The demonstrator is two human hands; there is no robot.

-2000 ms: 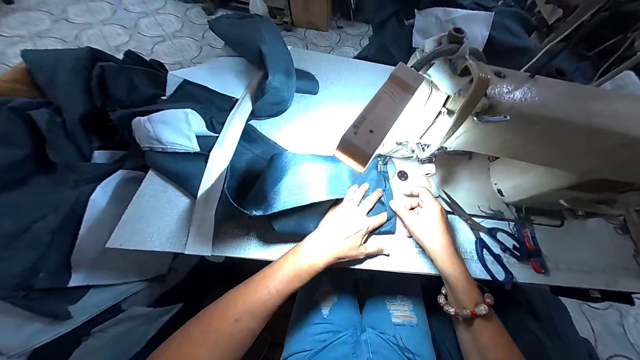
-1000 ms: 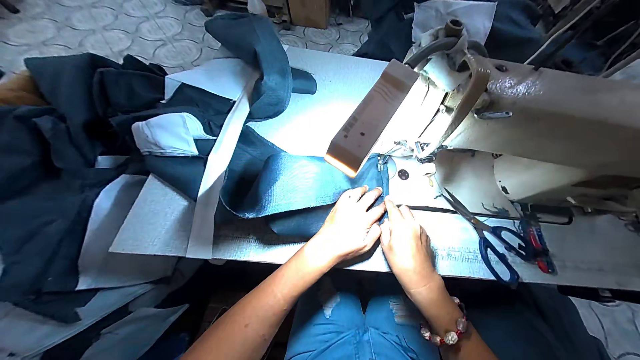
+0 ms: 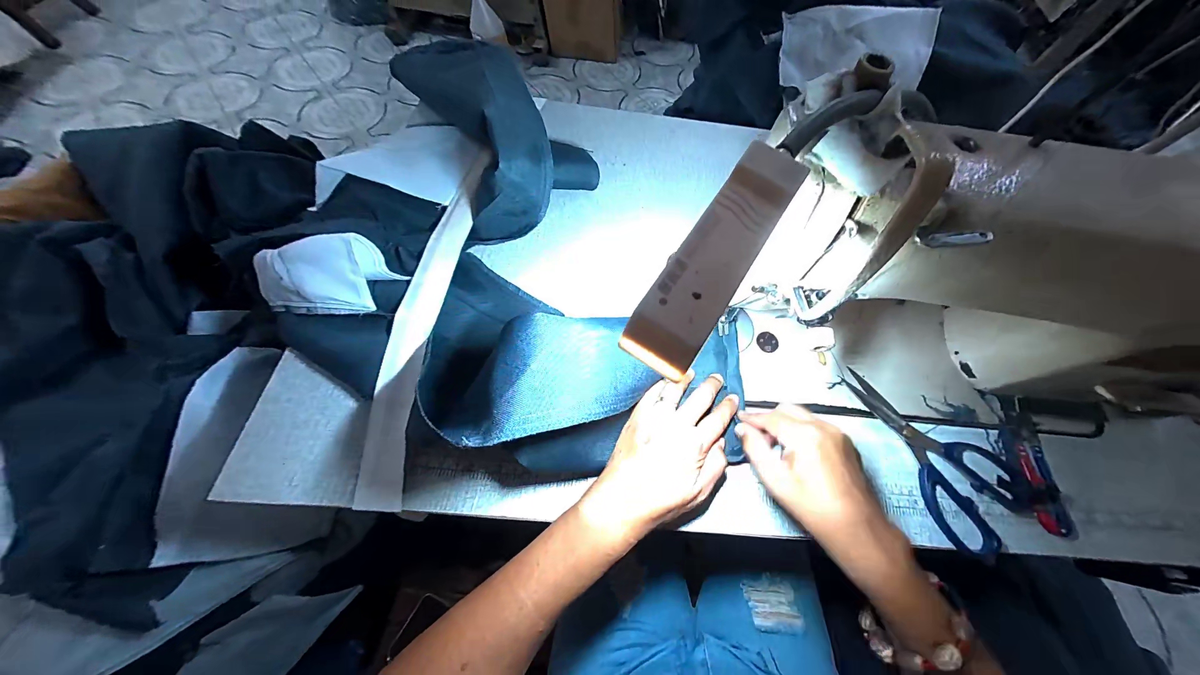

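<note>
A folded dark blue denim piece [image 3: 562, 366] lies on the table with its right edge at the needle area of an industrial sewing machine [image 3: 1022, 244]. My left hand [image 3: 670, 450] rests flat on the denim near that edge, fingers slightly apart. Beside it, my right hand [image 3: 806, 464] has thumb and index finger close together at the denim's right edge; whether they pinch the cloth is hard to tell. A metal zipper pull [image 3: 727, 323] appears on the denim near the presser foot. The lit lamp [image 3: 717, 262] hangs above, covering part of the cloth.
Blue-handled scissors [image 3: 956, 469] lie right of my right hand, beside a red and blue tool [image 3: 1041, 478]. A long pale fabric strip [image 3: 422, 328] crosses the table at left. Dark garment pieces [image 3: 103, 375] with white pocket cloth [image 3: 319, 272] hang over the left side.
My right hand has shifted a little, first in towards my left hand, then slightly apart from it again. My left hand stays on the denim.
</note>
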